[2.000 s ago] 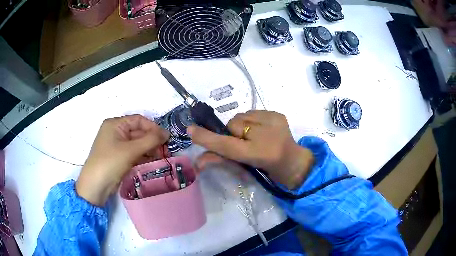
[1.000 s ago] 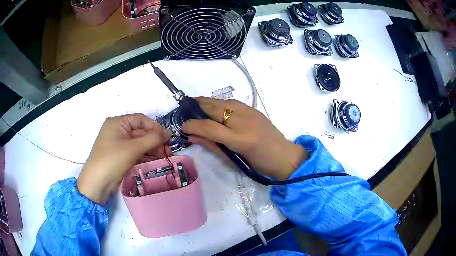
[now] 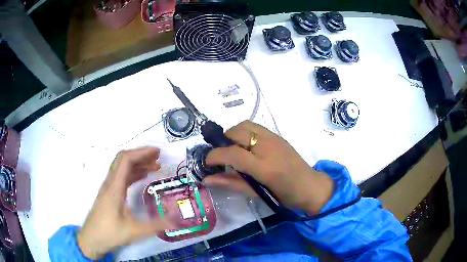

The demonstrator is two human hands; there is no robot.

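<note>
The pink speaker housing (image 3: 210, 225) has its opening towards me, showing a green square frame and a small white-and-yellow rectangle inside. My left hand (image 3: 120, 197) is beside its left edge, thumb and fingers spread, slightly blurred, holding nothing. My right hand (image 3: 266, 166) holds the soldering iron (image 3: 190, 106), tip pointing up and left, and with its fingers also holds a speaker driver (image 3: 197, 162) at the housing's upper rim. Thin red and black wires (image 3: 180, 170) run between that driver and the housing. A second driver (image 3: 180, 124) lies on the white sheet just behind.
A fume fan (image 3: 212, 38) stands behind, with a pale tube (image 3: 256, 92) curving from it. Several spare drivers (image 3: 319, 47) lie at upper right. Pink units (image 3: 20, 189) stand at far left. A cardboard box (image 3: 87, 38) holds pink housings. Two small grey strips (image 3: 234, 103) lie below the fan.
The housing has tipped so its inside faces me. My left hand has let go of the wires and opened. One driver is now lifted in my right hand beside the housing, and another lies uncovered behind.
</note>
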